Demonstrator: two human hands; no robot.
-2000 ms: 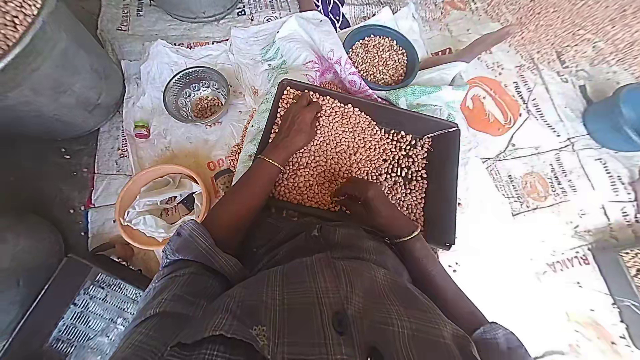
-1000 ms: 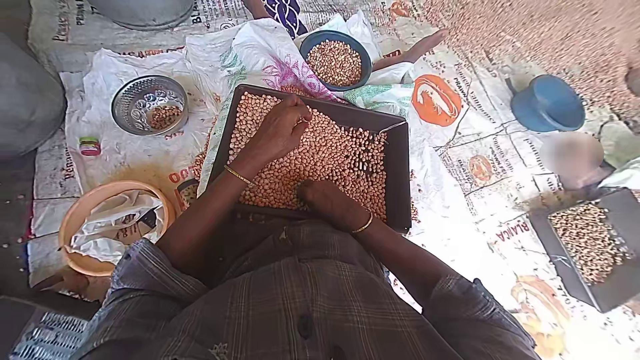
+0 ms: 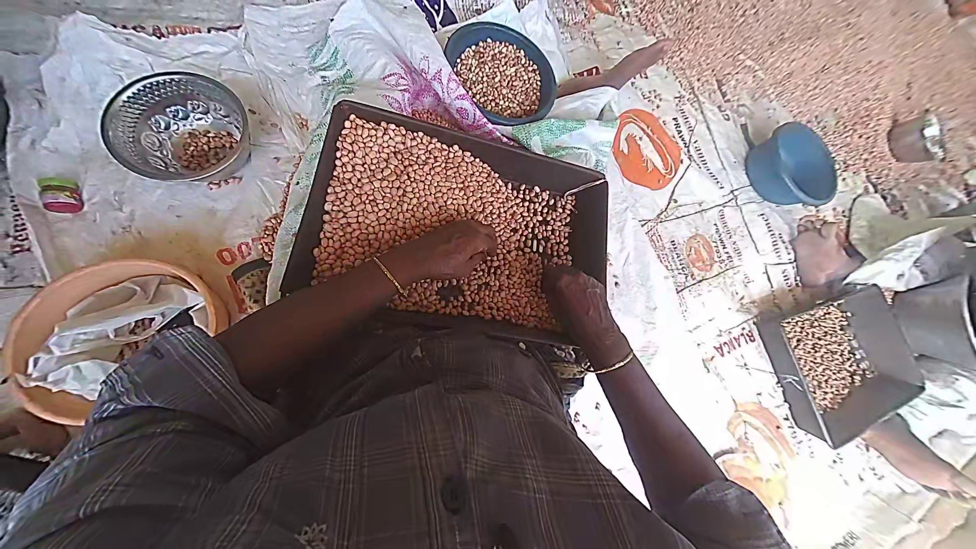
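A dark rectangular tray (image 3: 469, 160) lies tilted across my lap, its bottom covered with pinkish-brown shelled peanuts (image 3: 396, 191). Over the middle of the peanuts is my left hand (image 3: 461, 248), fingers curled, a thin gold bangle on the wrist; whether it holds any nuts cannot be seen. My right hand (image 3: 576, 301), also with a bangle, is bent down at the tray's near right corner, its fingertips hidden against the nuts. The dark tray floor shows between sparser nuts near the right side. A blue bowl of peanuts (image 3: 499, 80) stands just beyond the tray.
On the printed sacking are a perforated metal bowl (image 3: 175, 126) with some nuts, a small pink-and-green jar (image 3: 61, 195) and an orange basin (image 3: 34, 320) holding white plastic. At right are a blue tub (image 3: 793, 164), another person's foot (image 3: 823, 252) and a second tray of nuts (image 3: 900, 381).
My left hand has moved from the far left part of the tray to its middle. My right hand has moved rightward to the near right corner.
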